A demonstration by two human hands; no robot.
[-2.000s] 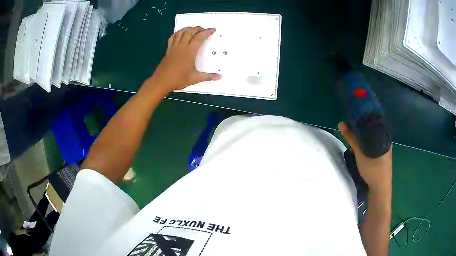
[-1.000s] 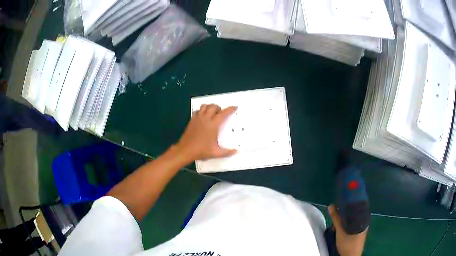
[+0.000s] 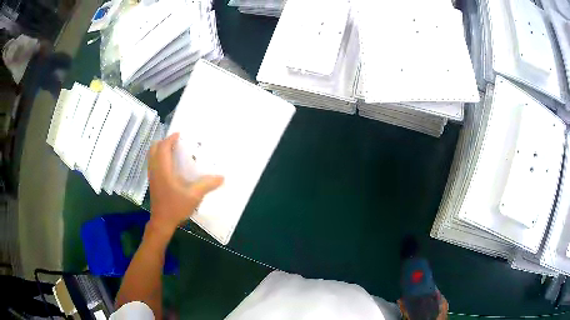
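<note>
A white panel [image 3: 240, 134] is tilted in front of the stack at the left. My left hand [image 3: 172, 184] grips its left part, thumb on the raised back box and fingers at the edge. My right hand [image 3: 441, 306] is at the bottom edge of the picture, partly hidden behind the dark cordless screwdriver [image 3: 417, 281] with a red spot that it holds. The driver's nose points away from me over the green bench top.
A row of upright white panels [image 3: 106, 134] stands at the left, another stack [image 3: 159, 40] behind it. Stacked panels [image 3: 412, 56] lie at the back, more [image 3: 512, 169] at the right. A blue stool [image 3: 103, 250] is below the bench edge.
The panel has moved left with my left hand and turned from lying square on the bench to an angle. The driver sits slightly lower in the picture. The view has shifted to show more stacks.
</note>
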